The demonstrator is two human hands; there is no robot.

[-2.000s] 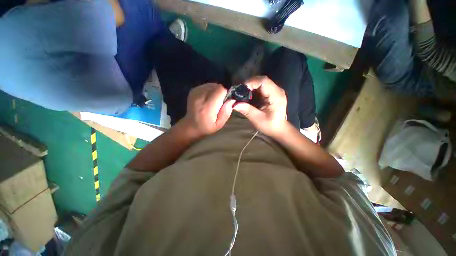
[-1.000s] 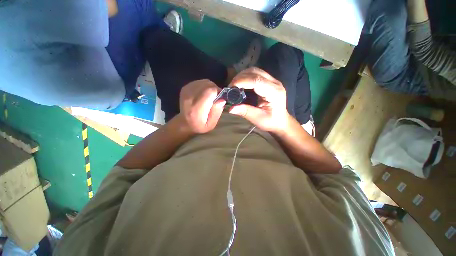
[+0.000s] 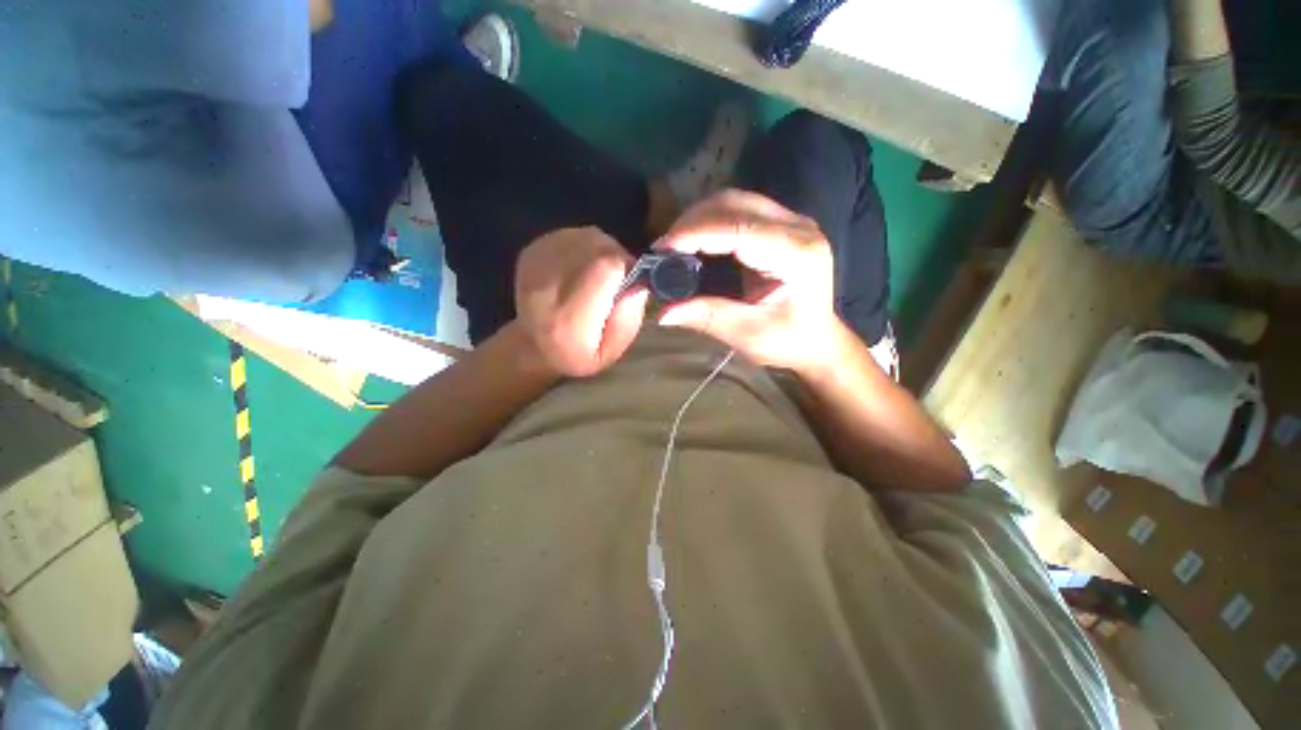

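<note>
A small round black unit (image 3: 672,277) with a dark round face and a light, shiny edge piece on its left is held over my lap. My right hand (image 3: 771,278) holds it from the right between thumb and fingers. My left hand (image 3: 578,297) is closed at its left side, with fingertips at the light piece. Which hand is which follows the picture sides: my left hand comes from the left, my right hand from the right. The palm sides of both hands are hidden.
A white-topped table with a wooden edge (image 3: 856,107) is ahead, with a coiled black cable (image 3: 795,32) on it. A person in blue (image 3: 157,171) sits at left, another person's legs (image 3: 1127,136) at right. A white bag (image 3: 1141,414) lies at right near cartons (image 3: 1213,571).
The black unit has turned so its round face shows more clearly, and has shifted slightly left. My hands stay around it. The view has shifted a little.
</note>
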